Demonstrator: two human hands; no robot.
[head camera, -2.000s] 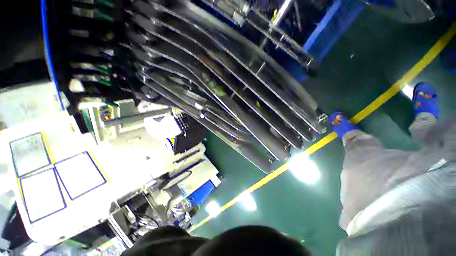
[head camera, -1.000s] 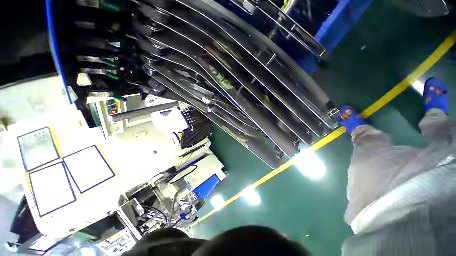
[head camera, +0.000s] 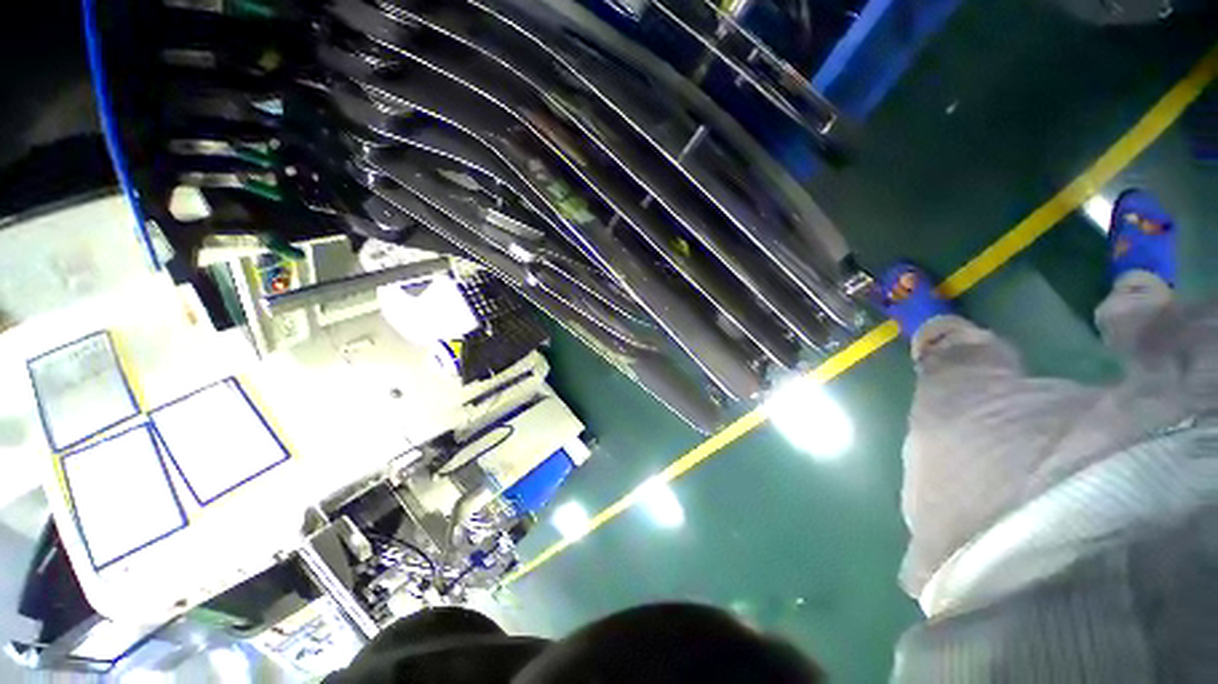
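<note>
Neither of my hands is in the picture. A row of long dark curved SMT feeders (head camera: 588, 201) lies nearest in front, running from the machine at the upper left down towards the yellow floor line. A white machine (head camera: 334, 388) stands at the left, with three work-instruction sheets (head camera: 127, 494) in blue borders on its surface. A dark ribbed box (head camera: 501, 327) sits at the machine's edge beside the feeders.
My legs and blue slippers (head camera: 1142, 241) are on the green floor (head camera: 708, 535) at the right, by the yellow line (head camera: 1029, 234). A blue frame (head camera: 875, 60) stands at the top. Cables and metal parts (head camera: 414, 535) are at the lower left. Dark blurred shapes cover the bottom edge.
The view has shifted slightly back and forth, moving the feeders and sheets a little left since one second ago. The feeders, sheets and slippers otherwise look the same.
</note>
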